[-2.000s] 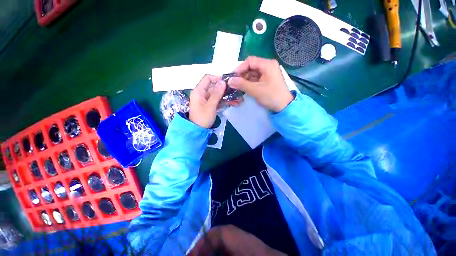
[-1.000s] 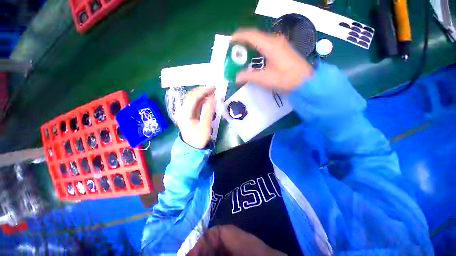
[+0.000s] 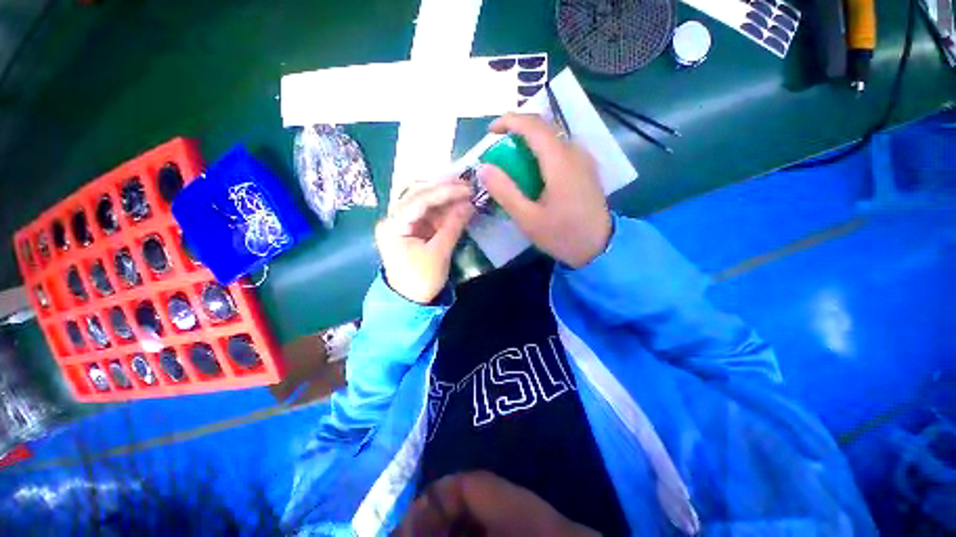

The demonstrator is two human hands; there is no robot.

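Observation:
My right hand (image 3: 561, 199) holds the green tape roll (image 3: 512, 166) against its palm and fingers. My left hand (image 3: 421, 236) meets it with fingertips together. A small dark, shiny piece (image 3: 478, 187), seemingly the round case, shows between the fingertips of both hands. It is mostly hidden by the fingers. A white paper sheet (image 3: 600, 128) lies under and beside my right hand. White strips lie crossed beyond the hands, one with black half-moon pads (image 3: 529, 69).
The blue parts box (image 3: 215, 215) with white loops overlaps the red compartment tray (image 3: 157, 372) at left. A clear crumpled bag (image 3: 333, 173) lies beside it. Tweezers (image 3: 634, 121), a dark mesh disc (image 3: 613, 31), a white round piece (image 3: 691, 42) and an orange screwdriver (image 3: 861, 31) lie at right.
The tape roll has gone from the bench into my right hand. The dark case seen on the paper one second ago no longer shows there. My hands have come together.

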